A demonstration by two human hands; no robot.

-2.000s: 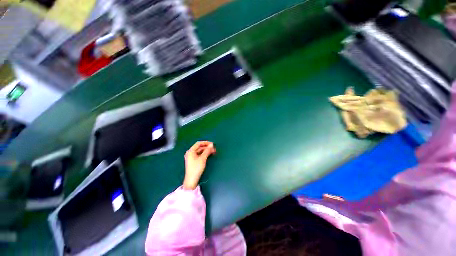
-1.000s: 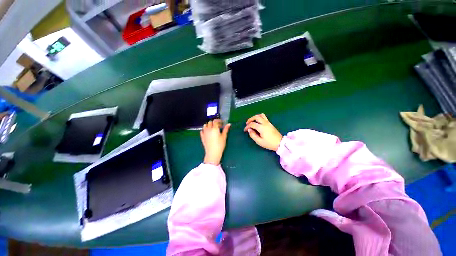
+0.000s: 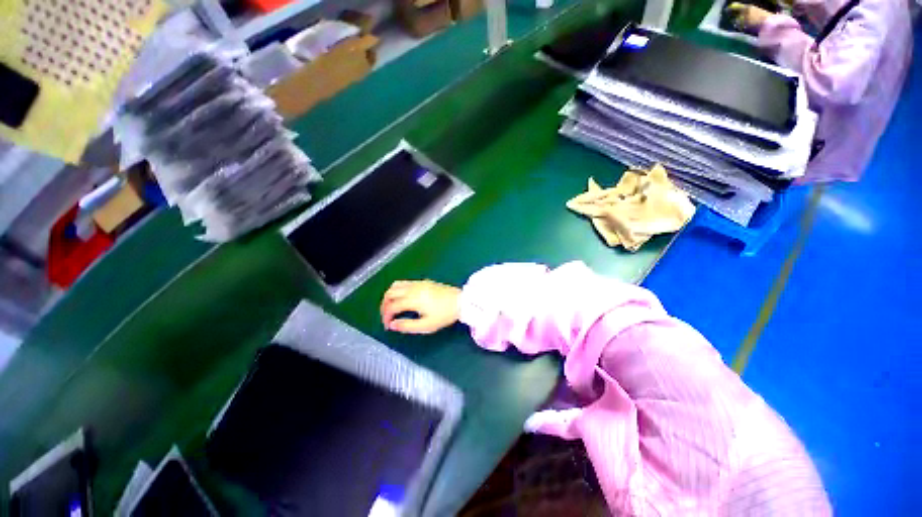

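A black panel (image 3: pixel 318 429) lies on a silvery foam sheet (image 3: pixel 379 362) at the lower left, its blue-and-white label cut by the bottom edge. My right hand (image 3: pixel 420 307) is above the green table, fingers loosely curled, thumb apart, nothing seen in it. It is between that panel and another black panel (image 3: pixel 364 217) on foam farther back. My left hand is out of the picture. A crumpled yellow-tan cloth (image 3: pixel 637 207) lies at the table edge, right of my hand.
Stacked panels with foam (image 3: pixel 698 96) stand at the right, a crinkled pile of packing sheets (image 3: pixel 217 146) at the upper left. Parts of more panels (image 3: pixel 172 495) show at the lower left. Another person (image 3: pixel 849 76) in pink is at the upper right. A blue stool (image 3: pixel 743 230) stands beyond the table edge.
The view has turned to the right. My left hand has left the picture. The middle panel and its foam now lie closer to me and turned. My right hand's thumb and fingers are more curled.
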